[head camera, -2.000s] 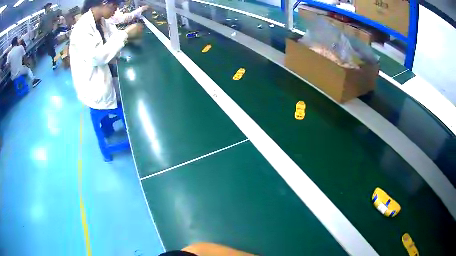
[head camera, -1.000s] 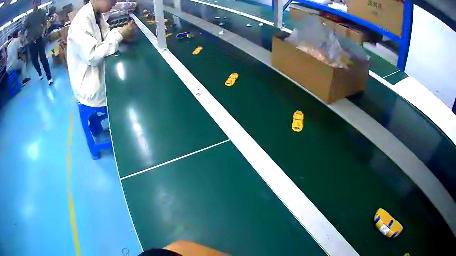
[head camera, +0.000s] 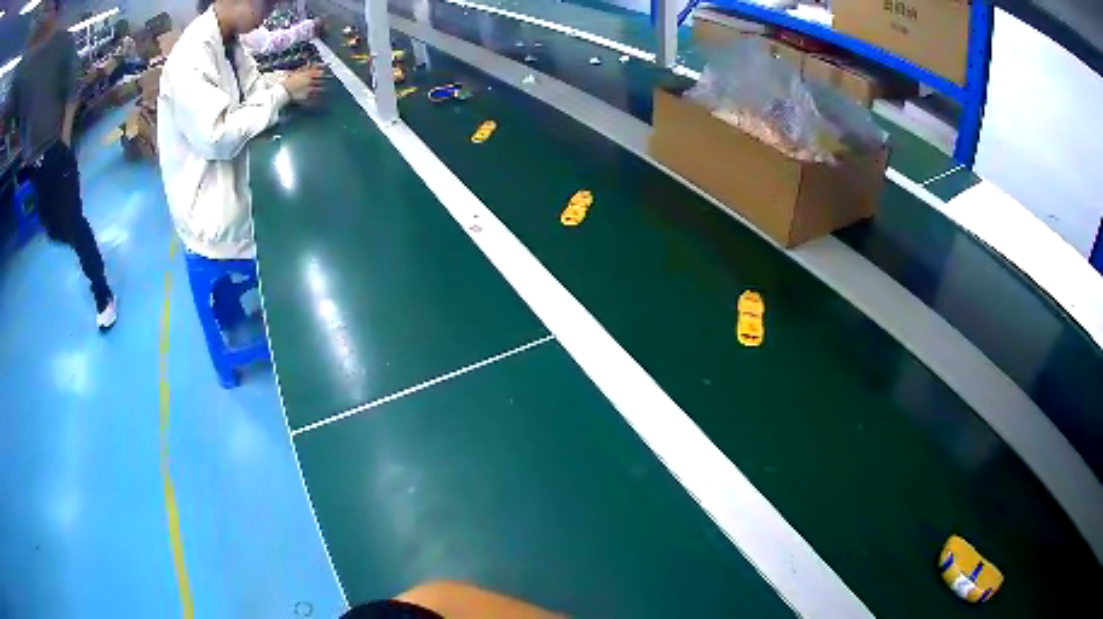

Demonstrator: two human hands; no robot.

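Observation:
A yellow car body shell with blue and white markings point(head camera: 971, 570) lies on the dark green conveyor belt at the lower right. A flat yellow chassis point(head camera: 750, 319) lies further up the belt, with another yellow chassis point(head camera: 577, 208) beyond it and a smaller yellow piece point(head camera: 484, 131) further off. A bare forearm with a dark sleeve edge shows at the bottom edge; its hand is out of the picture. Neither of my hands is in view.
A white rail point(head camera: 605, 366) separates the green bench top point(head camera: 484, 484) from the belt. A cardboard box with clear bags point(head camera: 756, 181) stands beyond the belt. A person in a white jacket point(head camera: 212, 133) sits at the bench on a blue stool point(head camera: 226, 327). Another person point(head camera: 55, 157) walks at far left.
The yellow pieces have moved along the belt toward the lower right, and the nearest chassis has left the picture. The view has turned slightly right. The walking person has come closer.

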